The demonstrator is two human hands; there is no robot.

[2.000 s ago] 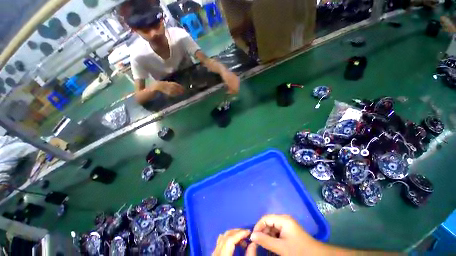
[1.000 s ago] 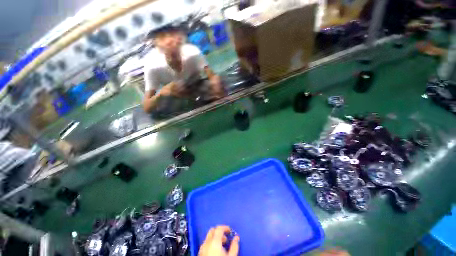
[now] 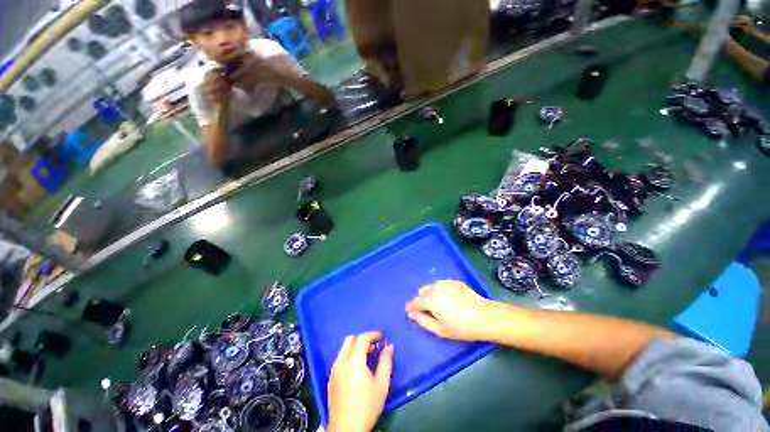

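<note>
A blue shallow tray (image 3: 359, 291) lies in front of me. My left hand (image 3: 358, 380) is over its lower left part, with the thumb and fingers closed around a small dark round wired unit (image 3: 376, 349), mostly hidden by the fingers. My right hand (image 3: 443, 310) is over the tray's right part, fingertips pinched low near the tray floor. Whether a small ring is between those fingertips cannot be told. A few tiny specks show on the tray floor.
Wired units are piled left (image 3: 228, 371) and right (image 3: 540, 240) of the tray. Black cylinders (image 3: 406, 153) stand spaced along the green bench (image 3: 363, 198). A person (image 3: 245, 84) works opposite beyond a metal rail (image 3: 279, 162). A light-blue stool or bin (image 3: 722, 308) is at right.
My right hand, nearly out of view a second ago, has come in over the tray. My left hand still holds the unit. The black cylinders stand at shifted spots relative to the tray.
</note>
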